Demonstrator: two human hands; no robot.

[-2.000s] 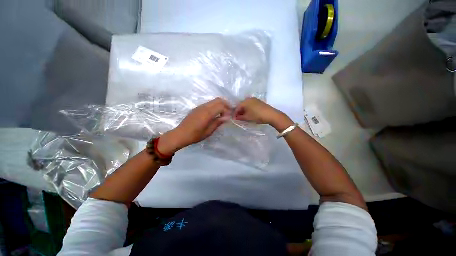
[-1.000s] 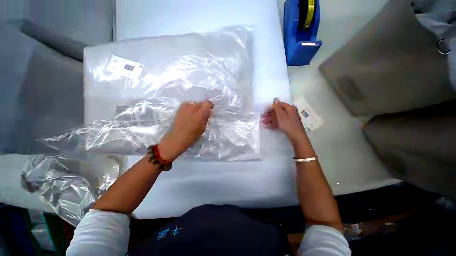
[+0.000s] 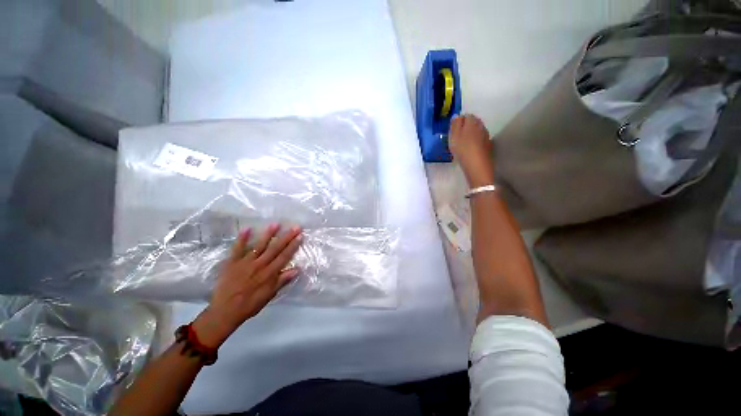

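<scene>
A wrapped tote in a clear polybag [image 3: 284,175] lies flat on the white paper sheets [image 3: 325,341]. A barcode sticker [image 3: 185,162] shows at its upper left. My left hand [image 3: 253,272] lies on the lower part of the polybag with fingers spread, pressing the plastic flat. My right hand [image 3: 470,138] is at the lower right end of the blue tape dispenser [image 3: 435,146], fingers curled in at its cutting edge. Whether it pinches tape cannot be seen.
Unwrapped totes with stuffing paper [image 3: 561,146] stand at the right. A barcode tag [image 3: 453,227] lies on the table beside my right forearm. Whitish-grey wrapped totes [image 3: 73,179] stand at the left. A glossy stack of polybags [image 3: 73,349] is at the lower left.
Both hands have left the polybag's gathered edge, which now lies folded down. My left hand has flattened onto it. My right hand has moved up and right to the tape dispenser.
</scene>
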